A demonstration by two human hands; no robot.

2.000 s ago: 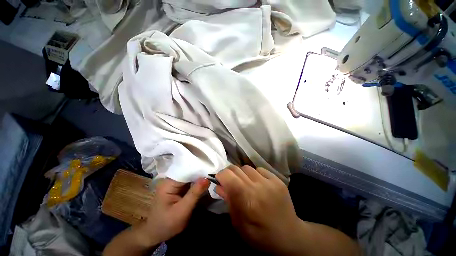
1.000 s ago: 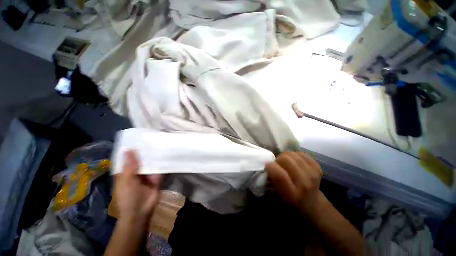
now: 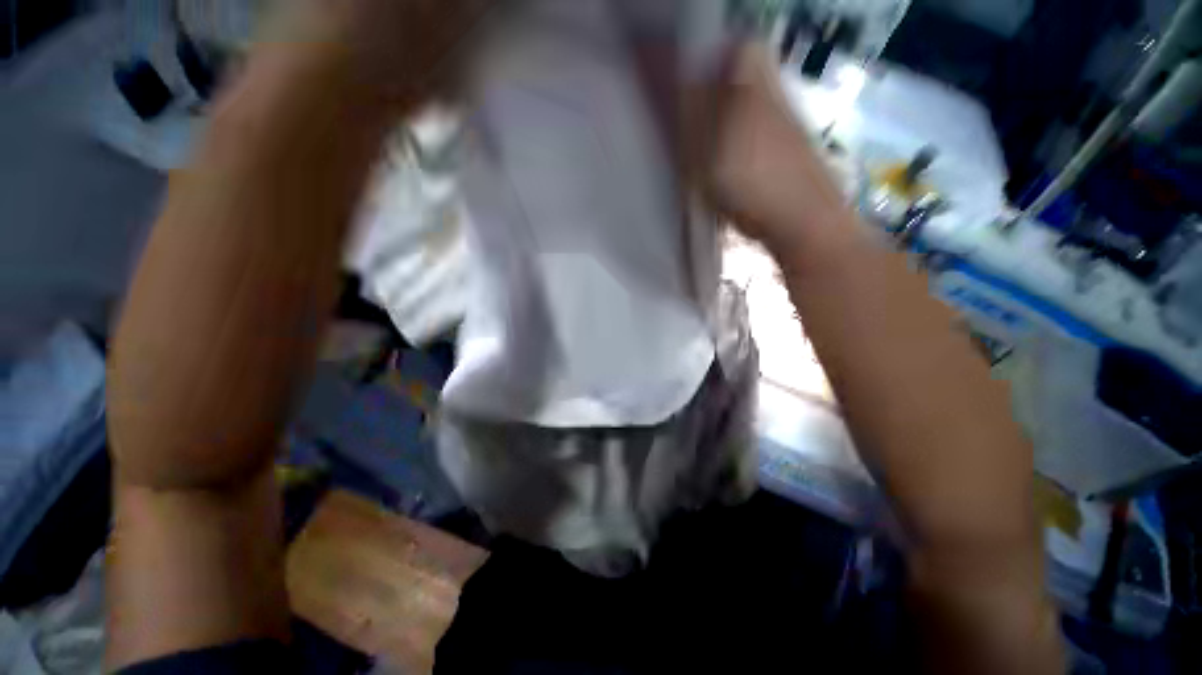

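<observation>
The off-white garment (image 3: 587, 172) hangs in front of me, lifted high between my arms and blurred at the top. Its band (image 3: 620, 336) curves in a wide loop at the lower end, with gathered fabric below it. My left hand (image 3: 409, 46) is at the top edge, blurred and partly cut off, against the garment's left side. My right hand (image 3: 738, 139) is blurred at the garment's right side. The fingers of both hands are hardly visible, but the cloth hangs from between them.
The white sewing machine (image 3: 982, 297) with its blue stripe stands to the right, beyond my right forearm. The lit machine table (image 3: 804, 429) shows behind the garment. A brown wooden board (image 3: 382, 574) lies at the lower left. More pale cloth (image 3: 415, 244) lies behind the garment.
Both hands have risen from lap height to the top of the view, lifting the garment off the table. The band was stretched sideways and now hangs as a loop. The view has shifted.
</observation>
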